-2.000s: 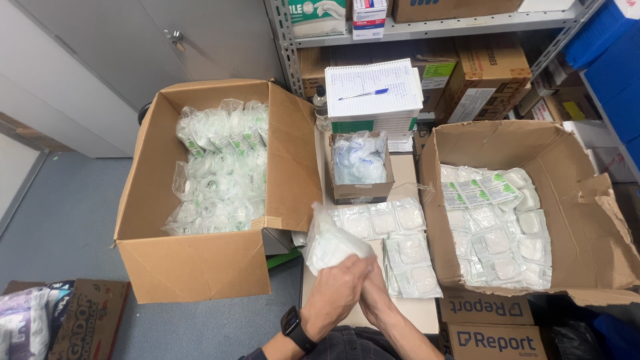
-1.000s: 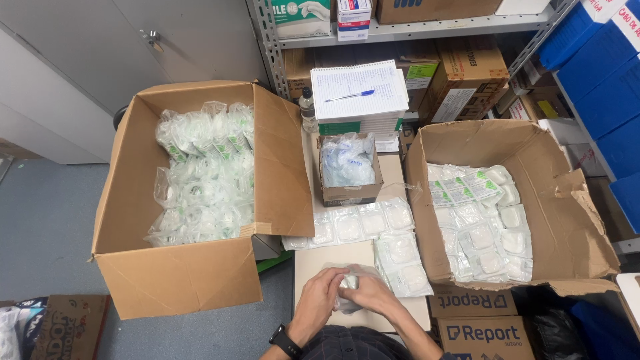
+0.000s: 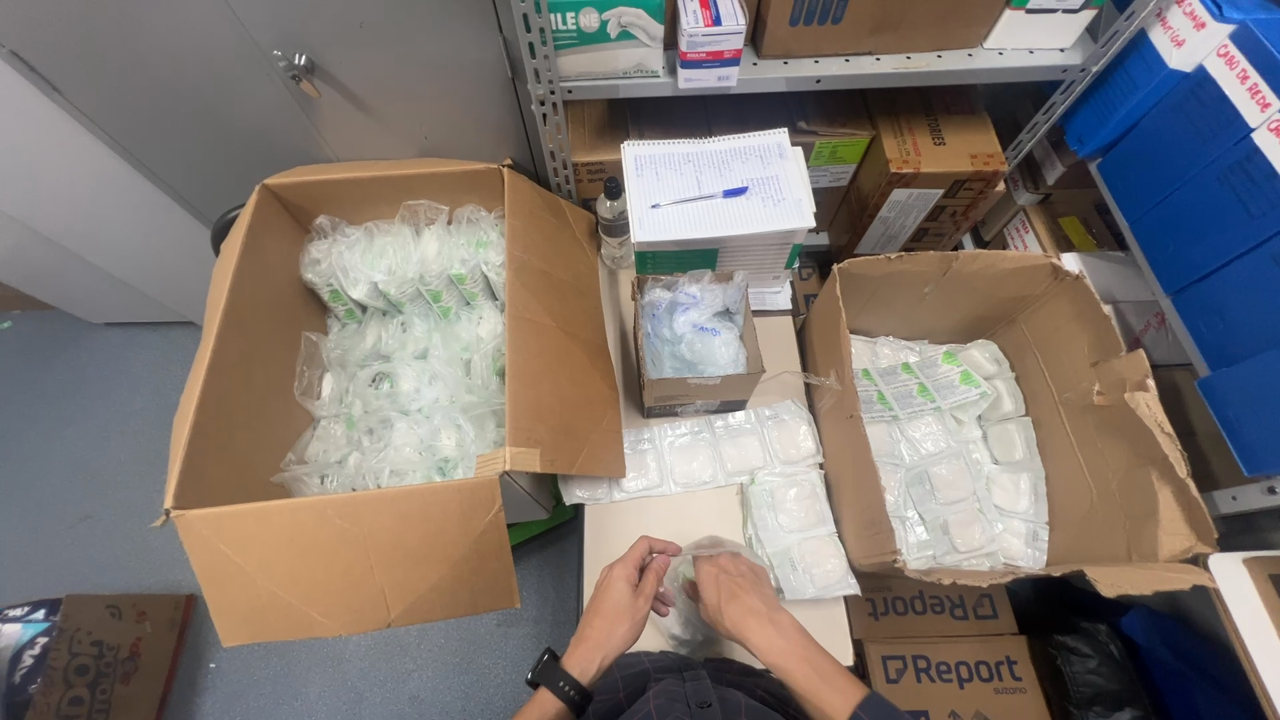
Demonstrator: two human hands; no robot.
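Note:
A clear plastic bag (image 3: 688, 610) is between my hands at the near edge of the cream tabletop (image 3: 640, 530). My left hand (image 3: 622, 598) pinches the bag's rim from the left. My right hand (image 3: 735, 595) is at the bag's mouth, its fingertips hidden inside or behind the plastic. Just beyond them, a row of sealed gauze packets (image 3: 690, 458) lies across the table, and a stack of gauze packets (image 3: 800, 530) lies to the right. Behind the row stands a small cardboard box (image 3: 700, 397) filled with crumpled clear plastic bags (image 3: 692, 330).
Left, a large open carton (image 3: 340, 560) holds filled clear bags (image 3: 400, 350). Right, another open carton (image 3: 1080, 370) holds gauze packets (image 3: 950, 480). Behind are a spiral notebook (image 3: 715, 190) with a pen (image 3: 700, 197), a small bottle (image 3: 613, 225) and a metal shelf (image 3: 830, 72).
The bag was held up higher over the table two seconds ago; now it is low, near my body. My right hand has moved from around the bag to its mouth.

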